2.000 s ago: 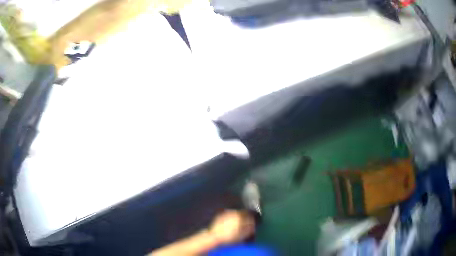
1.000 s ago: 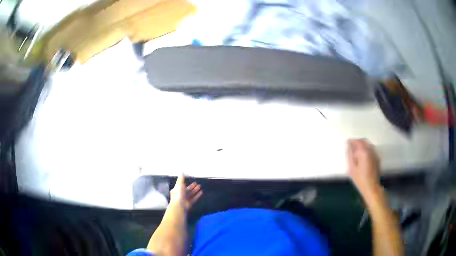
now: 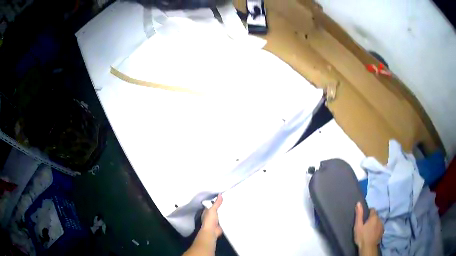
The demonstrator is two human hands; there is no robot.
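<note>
The dark grey padded sleeve board point(image 3: 336, 195) lies on the white-covered table point(image 3: 275, 215) at the lower right, its near end cut off by the picture's edge. My right hand point(image 3: 369, 227) holds its right side, thumb on top. My left hand point(image 3: 211, 220) is at the front corner of the table cover, where a second white cloth point(image 3: 200, 150) meets it with a loose, folded edge. Whether the left fingers grip the corner cannot be told. A narrow tan curved strip point(image 3: 145, 83) lies on the second cloth.
Crumpled pale blue shirt pieces point(image 3: 400, 195) lie right of the board. Brown cardboard point(image 3: 345, 90) runs along the wall, with a small black-and-white box point(image 3: 257, 17) on it. A blue plastic crate point(image 3: 62, 215) and a dark basket point(image 3: 65, 135) stand at the left on the green floor.
The view has swung left along the table. My right hand has come onto the sleeve board, and my left hand has reached the cover's corner. The iron is out of view.
</note>
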